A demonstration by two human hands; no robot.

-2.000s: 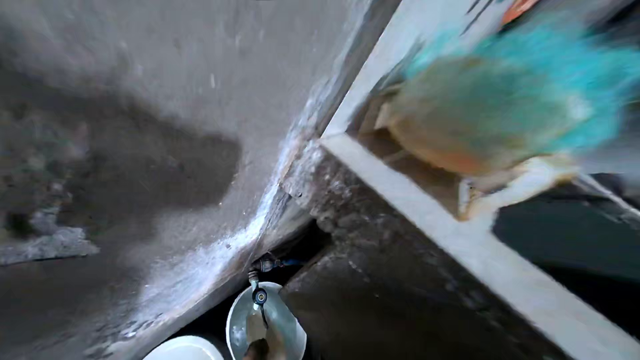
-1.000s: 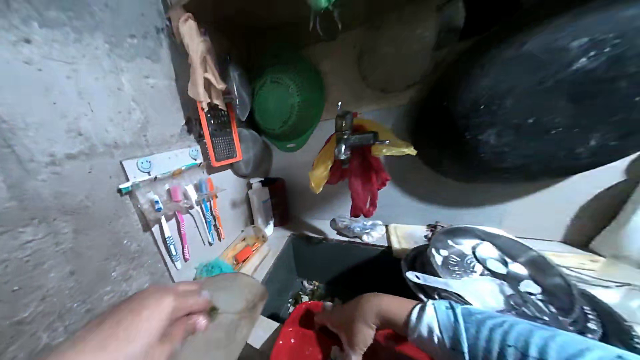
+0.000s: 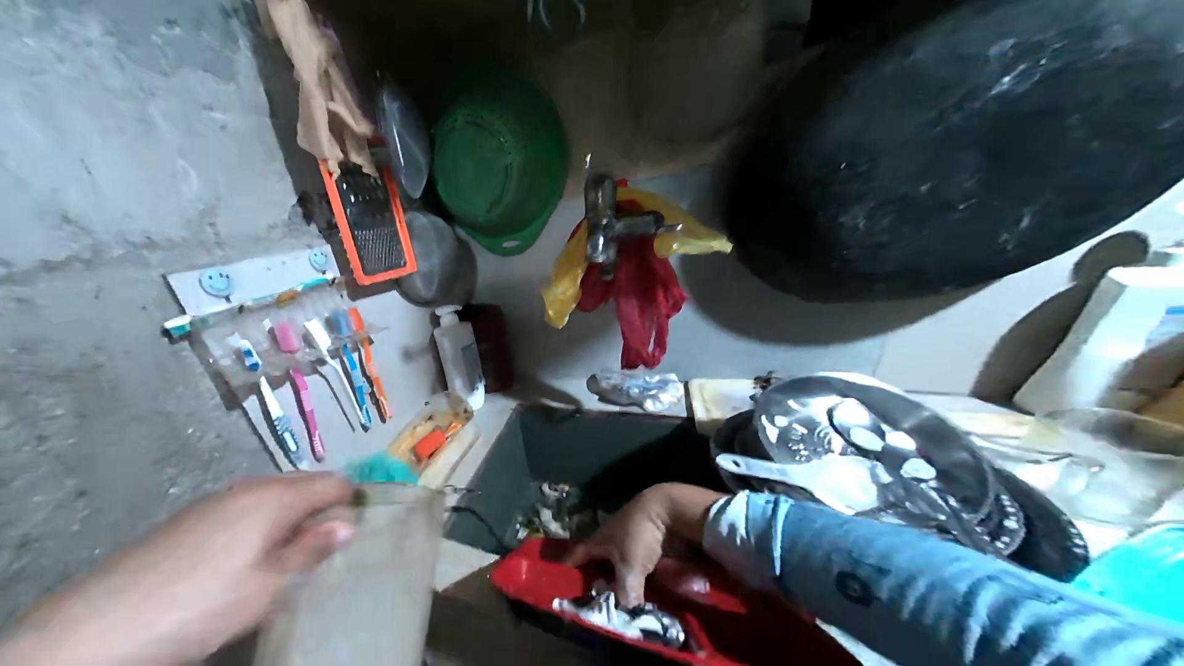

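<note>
At the lower left, my left hand (image 3: pixel 236 546) grips the rim of a pale, cloudy plastic container (image 3: pixel 370 573), which is blurred. My right hand (image 3: pixel 634 541), in a light blue denim sleeve, reaches into a red plastic basin (image 3: pixel 536 569) at the lower middle. Its fingers touch a crumpled, shiny silvery thing (image 3: pixel 624 620) in the basin; whether they grip it I cannot tell. Behind the basin is a dark grey sink (image 3: pixel 601 439) with food scraps (image 3: pixel 555 509) at its bottom. A metal tap (image 3: pixel 603 227) wrapped in red and yellow plastic bags sticks out above.
Steel dishes and a white ladle (image 3: pixel 814 476) are stacked right of the sink. A large black pan (image 3: pixel 962 157) hangs at the upper right. On the left wall are a toothbrush holder (image 3: pixel 199 282) and an orange-framed grater (image 3: pixel 370 222). A pump bottle (image 3: pixel 458 356) stands at the sink's back corner.
The view has swung from a wall corner with white buckets to the sink. Over the last second, both hands stay near the container and the red basin; the silvery thing now shows under my right fingers.
</note>
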